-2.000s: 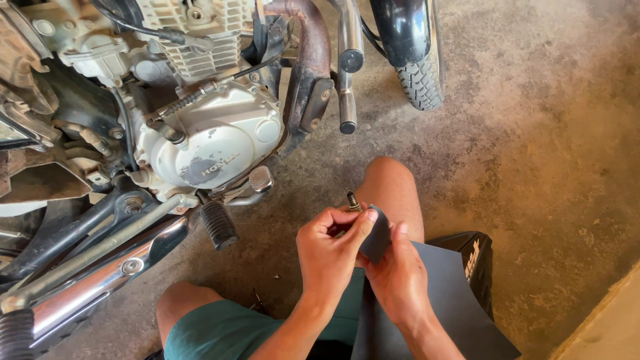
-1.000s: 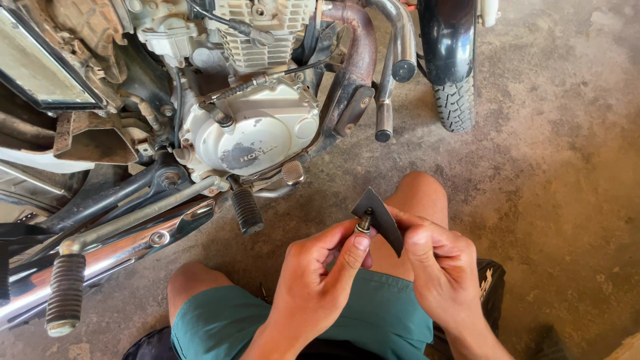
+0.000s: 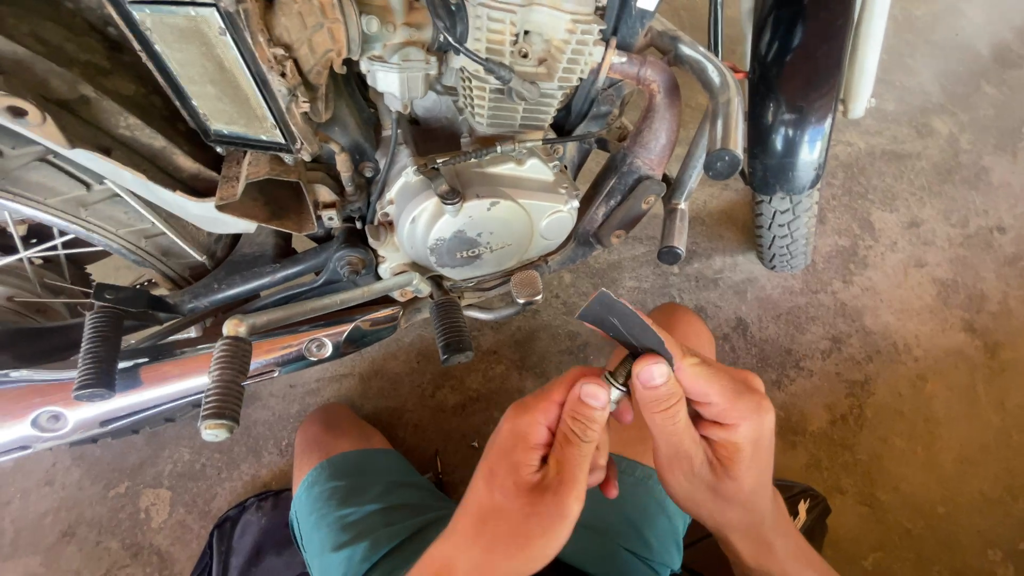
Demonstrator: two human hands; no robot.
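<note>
Between thumb and fingers, my left hand (image 3: 552,464) grips a small threaded metal part (image 3: 618,382), which looks like a spark plug. Its threaded end points up and to the right. My right hand (image 3: 708,432) pinches a curved strip of dark abrasive paper (image 3: 628,322) against that threaded end. The strip's free end sticks out to the upper left. Both hands are close together above my lap, in front of the motorcycle engine's cylinder (image 3: 520,64) and its side cover (image 3: 488,220). The fingers hide part of the threaded piece.
Along the left run the chrome exhaust (image 3: 320,349), the kick-start lever (image 3: 320,304) and rubber footpegs (image 3: 452,330). The front tyre (image 3: 786,228) and crash bar (image 3: 724,104) stand at upper right. A black bag (image 3: 248,536) lies by my leg on the concrete floor (image 3: 904,320).
The large dark sheet seen on my lap two seconds ago is no longer visible. The strip now bends over the threaded end and sticks out to the upper left. The view has shifted.
</note>
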